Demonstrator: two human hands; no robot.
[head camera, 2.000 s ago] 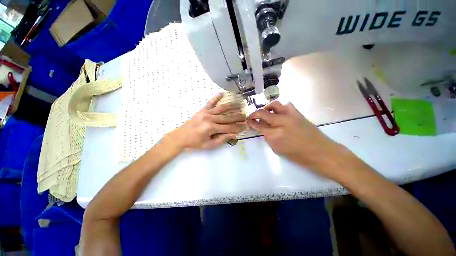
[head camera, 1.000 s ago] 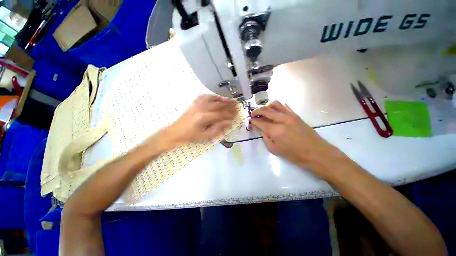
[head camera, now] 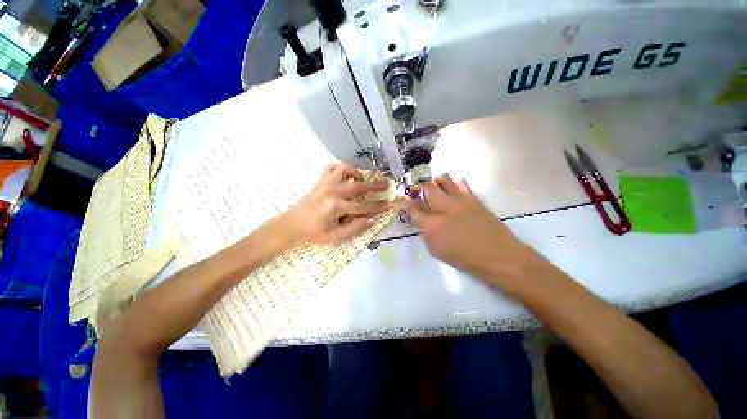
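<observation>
A cream woven bag panel (head camera: 237, 188) lies on the white table left of the needle, its lower corner hanging over the front edge. My left hand (head camera: 337, 204) lies on the panel near the presser foot, fingers spread towards the needle. My right hand (head camera: 454, 221) is just right of the foot, its fingertips together at the panel's edge. The fingertips partly hide the presser foot and the edge. The white sewing machine head (head camera: 491, 74) stands over the work. A cream handle (head camera: 135, 274) is partly behind my left forearm.
Stacked cream bag pieces (head camera: 123, 213) hang at the table's left end. Red-handled thread snips (head camera: 602, 195) lie right of the needle beside a green pad (head camera: 657, 204). Blue bins (head camera: 184, 82) and cardboard (head camera: 131, 53) are at the upper left. The worn front edge (head camera: 393, 333) runs before me.
The panel has turned, its lower corner swinging towards me and over the front edge. My left hand has moved with it; my right hand has stayed near the foot. The view has shifted slightly.
</observation>
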